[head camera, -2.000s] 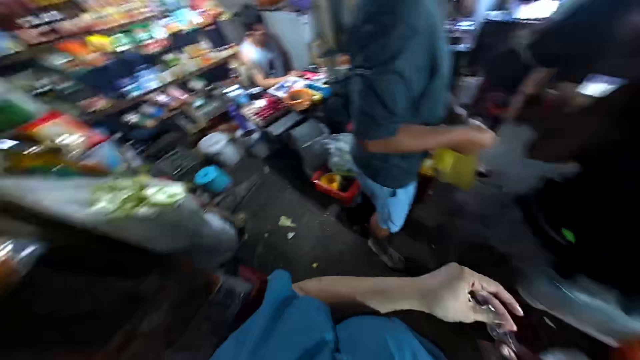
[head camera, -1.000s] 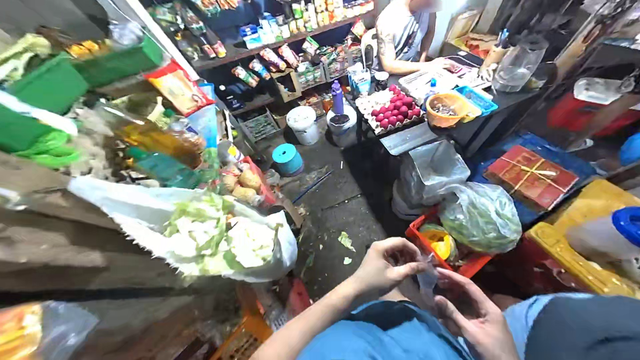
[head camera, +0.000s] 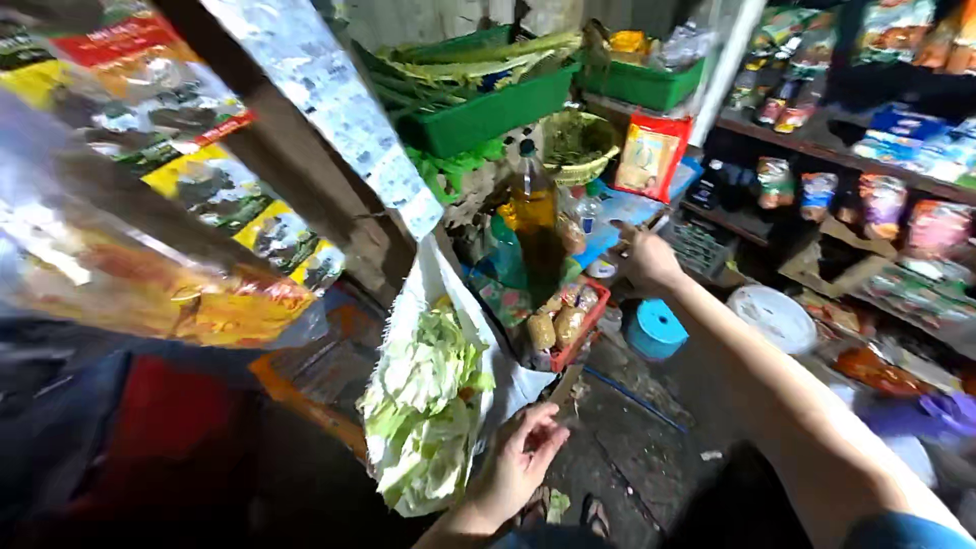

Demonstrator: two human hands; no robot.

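My right hand is stretched forward at the edge of a blue tabletop, its fingertips blurred; whether it holds anything cannot be told. Lower down, my left hand has its fingers loosely curled, with nothing plainly seen in it, just right of a white sack of cabbage leaves. Between the hands sits a red basket of small packed bags. Behind it stands a bottle of amber liquid. A red and yellow packet stands upright on the blue top.
Green crates of vegetables and a yellow-green basket stand at the back. Plastic packets hang at the left. A turquoise container and a white bucket lid are on the right, before stocked shelves.
The view has swung far to the left. A second ago both hands were together around a small clear plastic piece; now they are apart, the right one reaching forward.
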